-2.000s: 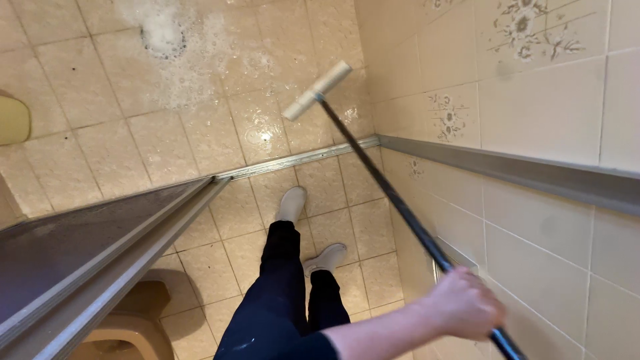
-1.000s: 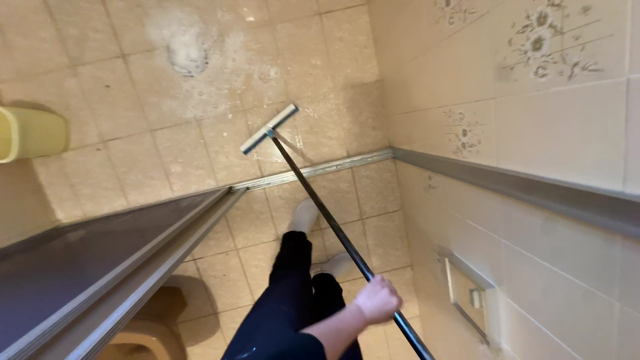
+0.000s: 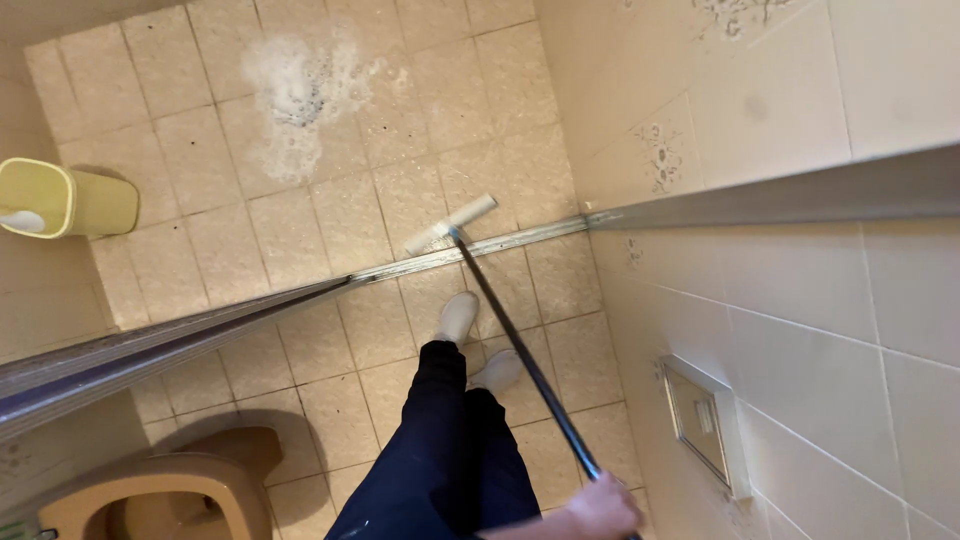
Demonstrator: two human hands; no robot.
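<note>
My right hand (image 3: 606, 507) is closed around the dark pole (image 3: 525, 352) of a floor squeegee near the bottom edge. The pole slants up to the left, passing to the right of my feet. Its pale, wide head (image 3: 474, 211) lies at a tilt on the tiled floor, just beyond the metal door track (image 3: 491, 244), joined by a light blue piece. White foam (image 3: 289, 90) covers the tiles around what looks like a drain, farther off at the upper left. My left hand is out of view.
A folded shower door (image 3: 225, 319) stands at the left along the track. Beyond it is a yellow bin (image 3: 105, 202) with something white inside. A toilet bowl (image 3: 247, 499) is at the lower left. A tiled wall with a metal-framed recessed holder (image 3: 739, 442) bounds the right side.
The squeegee head has come closer to the door track than it was two seconds ago. My right hand stays closed on the pole. The view has shifted, showing more of the bin.
</note>
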